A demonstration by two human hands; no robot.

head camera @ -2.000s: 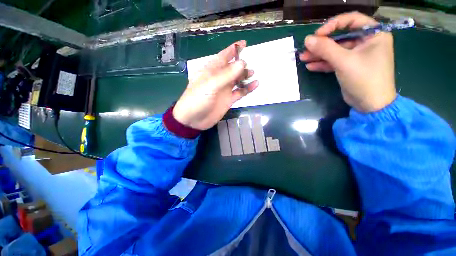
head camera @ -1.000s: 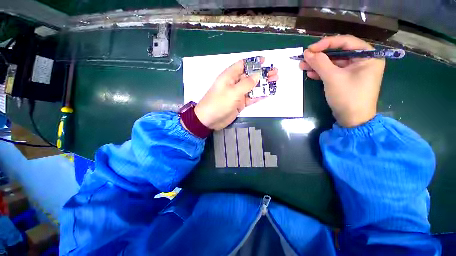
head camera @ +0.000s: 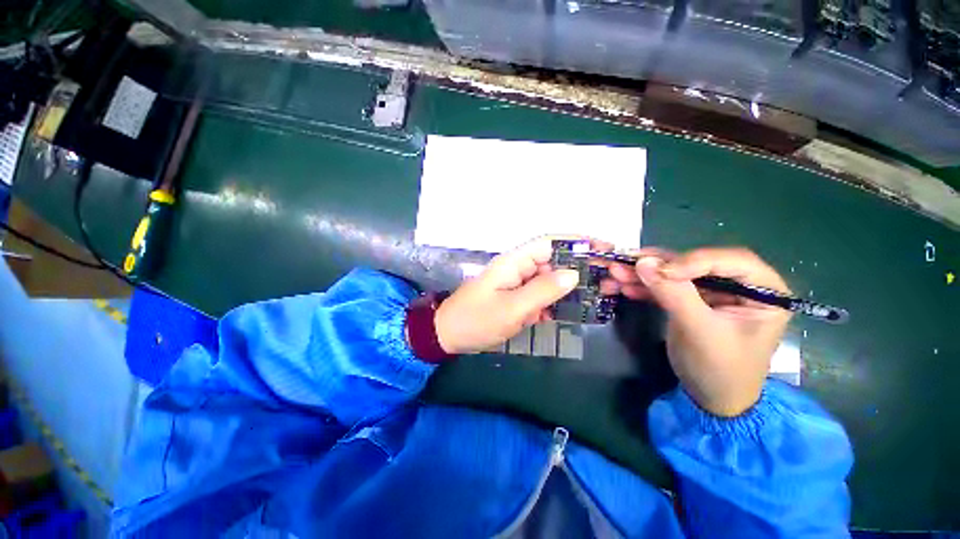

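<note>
My left hand [head camera: 503, 305] holds a small circuit board module [head camera: 581, 297] between thumb and fingers, just below the white paper sheet [head camera: 535, 195]. My right hand [head camera: 726, 321] grips a slim black pen-like tool [head camera: 753, 293], pointing left. Its tip lies over the upper part of the module; whether it touches cannot be told. Flat grey-brown strips [head camera: 545, 340] lie on the dark green mat below the module, partly hidden by my left hand and the module.
A clear shallow tray [head camera: 316, 132] at the upper left holds a small module [head camera: 391, 106]. A yellow-and-black screwdriver [head camera: 150, 234] and a black box with a white label [head camera: 128, 107] are at the left. Large clear trays [head camera: 674, 53] stand behind the worn rail [head camera: 505, 79].
The module and my left hand have moved off the white paper, down and to the right. The tool's tip has come down and left onto the module area. The camera view has shifted.
</note>
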